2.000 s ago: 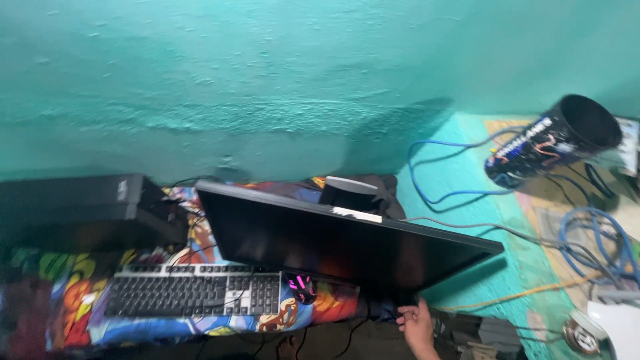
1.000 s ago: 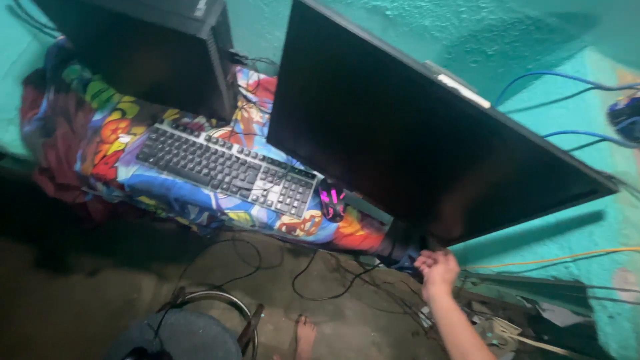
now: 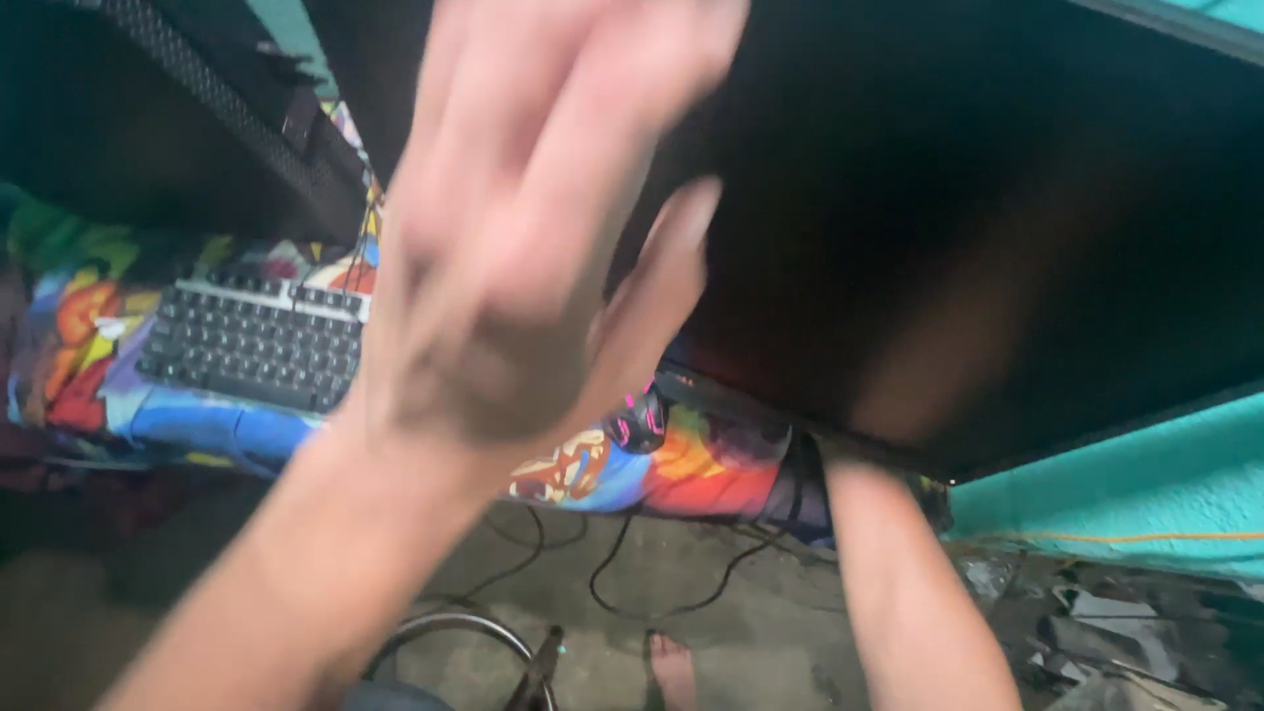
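Observation:
My left hand [image 3: 533,227] is raised and blurred in the middle of the view, fingers up and thumb apart, holding nothing, in front of a large black monitor [image 3: 948,227]. My right forearm reaches up to the monitor's lower edge; the right hand itself is hidden behind the screen. Partly behind my left wrist is a black and silver keyboard [image 3: 252,341] on a colourful printed cloth [image 3: 711,464]. A black computer mouse with pink marks [image 3: 637,420] lies just below the monitor's edge, right of my left wrist.
A black computer case [image 3: 168,128] stands at the upper left. Black cables [image 3: 671,607] hang over the floor below the cloth's edge. A round metal-rimmed stool [image 3: 454,622] and a bare foot [image 3: 671,667] show at the bottom. Clutter [image 3: 1106,632] lies at the lower right, below the teal wall.
My left hand has come into view in front of the monitor. The right hand, seen at the monitor's lower edge before, has gone behind it. The view has moved much closer.

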